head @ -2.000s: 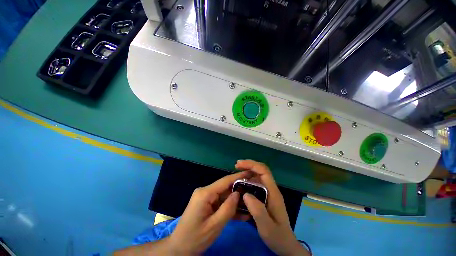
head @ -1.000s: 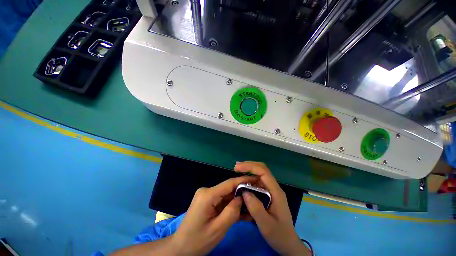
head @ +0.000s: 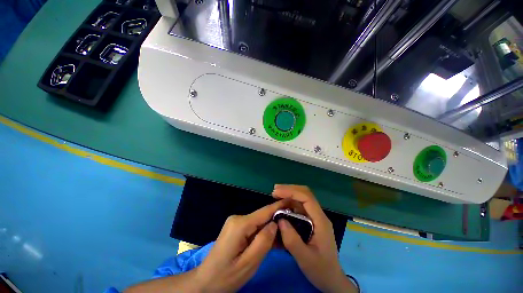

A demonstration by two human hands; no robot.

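A watch case [head: 302, 222] with a silver rim and a dark, glossy face is held between my two bare hands, over a plain black pad [head: 198, 209] at the bench edge. My left hand [head: 238, 243] holds its left side, with the thumb at the lower left of the face. My right hand [head: 312, 246] holds it from the right, with the thumb on the dark face. The fingers hide the lower and left parts of the case. Whether the face is a cover or the open inside I cannot tell.
The white press machine [head: 229, 111] stands ahead, with two green-ringed buttons [head: 285, 120] and a red stop button [head: 374, 146]. Chrome rods cross its dark bed. A black blister tray [head: 86, 66] with silver-rimmed parts lies at the left on the green bench [head: 135, 129].
Both hands have shifted slightly right with the watch case, and the case is turned a little. The machine and tray sit slightly higher and further left in view.
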